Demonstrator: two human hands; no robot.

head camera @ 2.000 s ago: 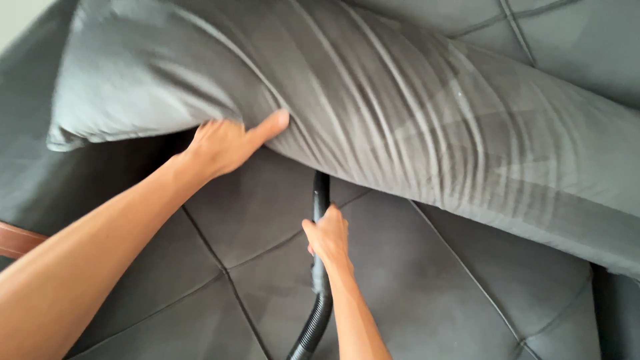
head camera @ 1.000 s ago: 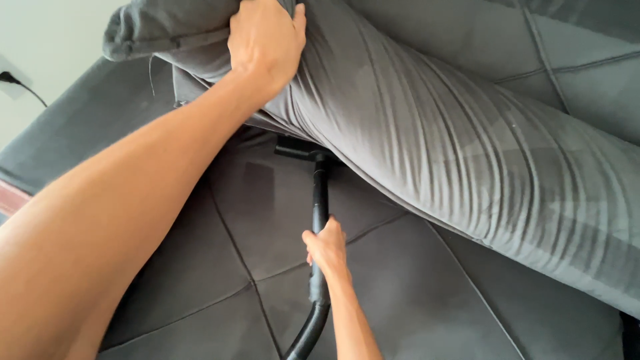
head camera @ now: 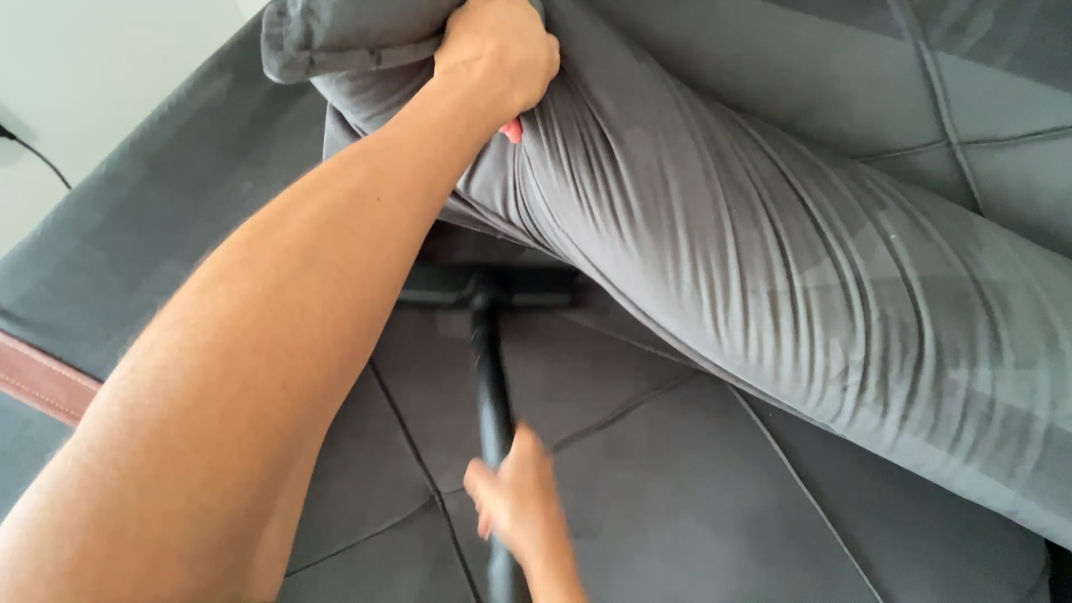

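Note:
My left hand [head camera: 498,59] grips the bunched fabric of a long grey cushion [head camera: 754,251] near its left end and holds that end raised. Below the cushion, my right hand [head camera: 515,494] is closed around the black tube of a vacuum cleaner [head camera: 492,377]. The wide black floor head [head camera: 494,286] of the tube lies on the dark grey sofa seat [head camera: 670,486], just under the cushion's lower edge. My left forearm hides the left end of the head.
The grey sofa armrest [head camera: 193,184] runs along the left, with a reddish-brown stitched strap [head camera: 50,377] across it. A pale wall [head camera: 109,67] and a black cable [head camera: 38,155] are beyond. The quilted backrest [head camera: 888,92] rises behind the cushion.
My left hand has moved up with the cushion's end, from its lower edge to a fist around the fabric. The vacuum head, hidden two seconds ago, now shows almost whole.

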